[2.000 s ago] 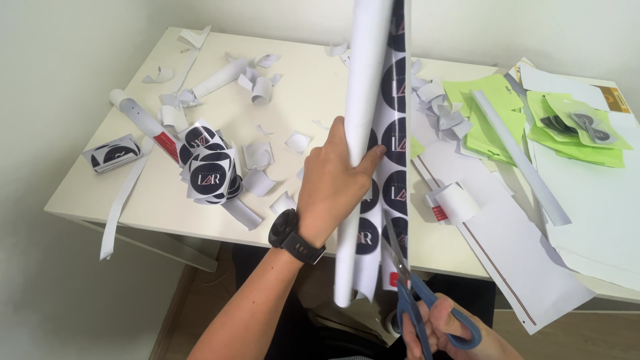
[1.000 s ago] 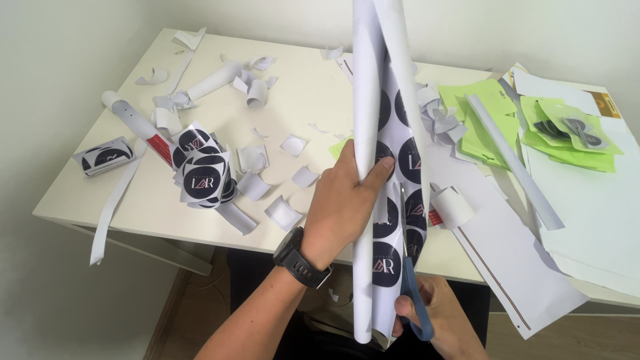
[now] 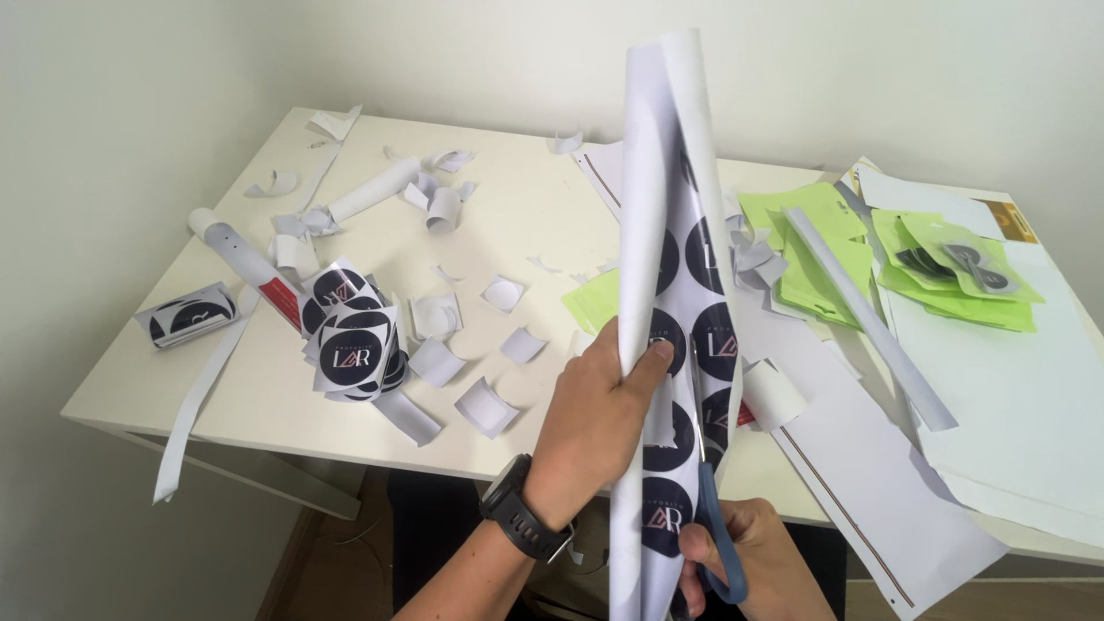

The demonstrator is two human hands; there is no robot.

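Note:
A long, partly rolled sheet of round dark stickers [image 3: 668,423] stands nearly upright over the table's front edge. My left hand [image 3: 595,414], with a black watch on the wrist, grips its rolled left side, thumb on the printed face. My right hand [image 3: 742,552] holds blue-handled scissors [image 3: 723,539] low on the sheet. Their blades point up between two columns of stickers; the lower handle is partly hidden by my fingers. A pile of cut square stickers [image 3: 354,345] lies left of my hands, and a curled bundle of stickers [image 3: 191,315] lies farther left.
Curled paper scraps [image 3: 486,405] and a paper tube [image 3: 246,263] lie on the white table [image 3: 285,435]. At the right are green pouches [image 3: 819,250], more green pouches with dark stickers [image 3: 957,267], a narrow paper roll [image 3: 871,319] and large white sheets [image 3: 1018,414].
The sheet's right part has spread from the left roll, showing more stickers. My right hand and the scissors have moved up along the sheet since the earliest frame.

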